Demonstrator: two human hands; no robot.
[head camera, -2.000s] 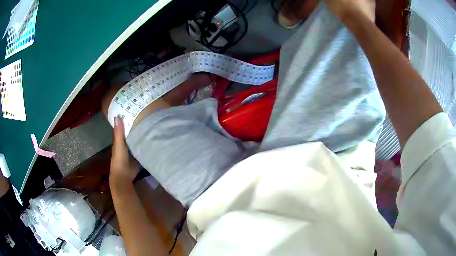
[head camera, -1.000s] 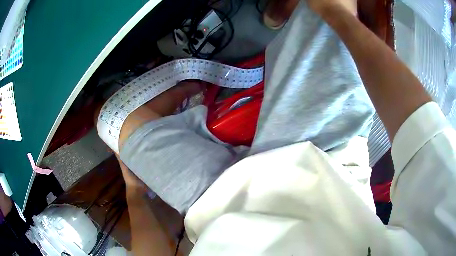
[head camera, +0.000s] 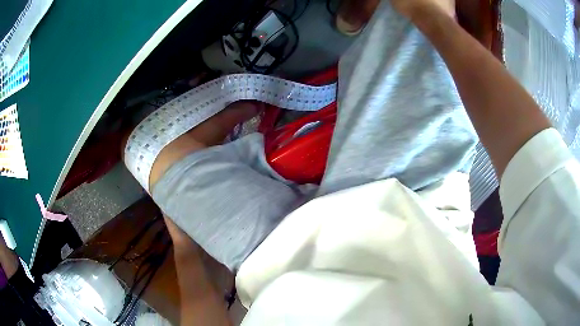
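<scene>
A long white label strip (head camera: 184, 109) with rows of small printed marks curves over my bare left thigh and across the gap between my legs. Its far end meets the grey shorts on my right leg. My left hand (head camera: 178, 232) is low at the outer side of my left thigh, and its fingers are hidden by the thigh, so its grip does not show. My right hand (head camera: 426, 7) is at the top edge by my right knee, cut off by the frame, and its fingers cannot be seen.
The green table (head camera: 82, 70) with its pale curved edge is at left, bearing dotted sticker sheets (head camera: 11, 143) and a pink tape tab (head camera: 51, 211). A wrapped white camera (head camera: 86, 290) is at lower left. Clear ribbed sleeves (head camera: 540, 70) are at right. A cabled power strip (head camera: 264, 38) lies below.
My left hand has moved from the strip's near end down beside and behind my thigh. The strip lies a little lower and further left in view. The right arm has barely moved.
</scene>
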